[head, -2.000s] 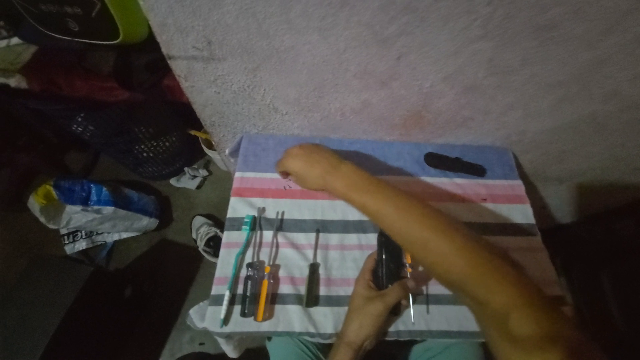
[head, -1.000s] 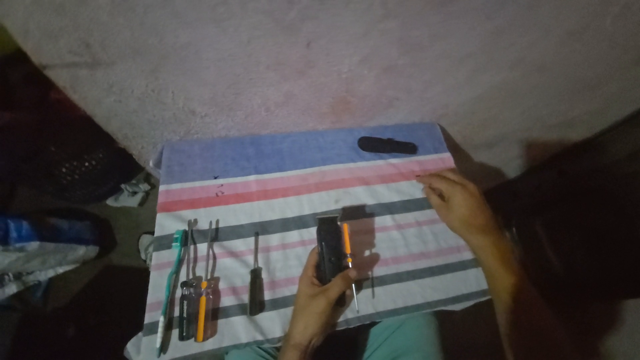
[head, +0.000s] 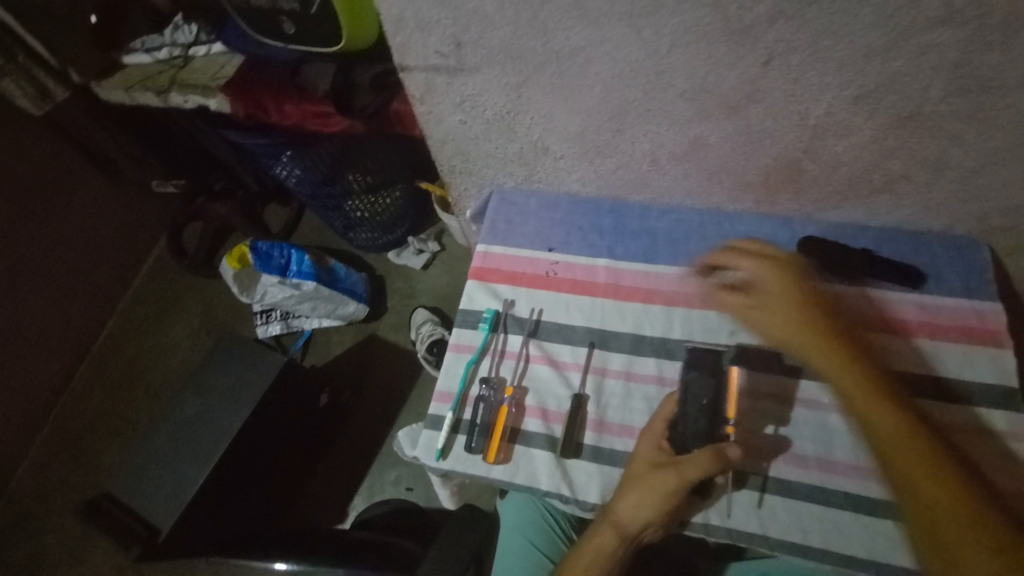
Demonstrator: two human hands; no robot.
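My left hand [head: 668, 472] grips a black hair clipper [head: 700, 396] upright over the near part of the striped cloth. An orange-handled screwdriver [head: 732, 400] shows just right of the clipper, by my thumb; whether it is held too, I cannot tell. My right hand [head: 752, 288], blurred, is over the pink stripes with fingers drawn together; whether anything is between them cannot be told. Beyond it lies a black elongated cover [head: 860, 262]. At left are a green toothbrush [head: 466, 384], a black-handled screwdriver [head: 482, 416], another orange-handled one [head: 504, 424] and a dark-handled screwdriver [head: 574, 424].
Small dark parts [head: 552, 264] lie on the cloth's upper left. A rough wall [head: 680, 104] rises behind the cloth-covered table [head: 640, 488]. On the floor at left are a plastic bag [head: 300, 284], a shoe [head: 430, 338] and a blue mesh basket [head: 360, 192].
My right hand, over the cloth's upper left two seconds ago, moved to its right edge, and is now left of there, nearer the middle. My left hand keeps hold of the clipper.
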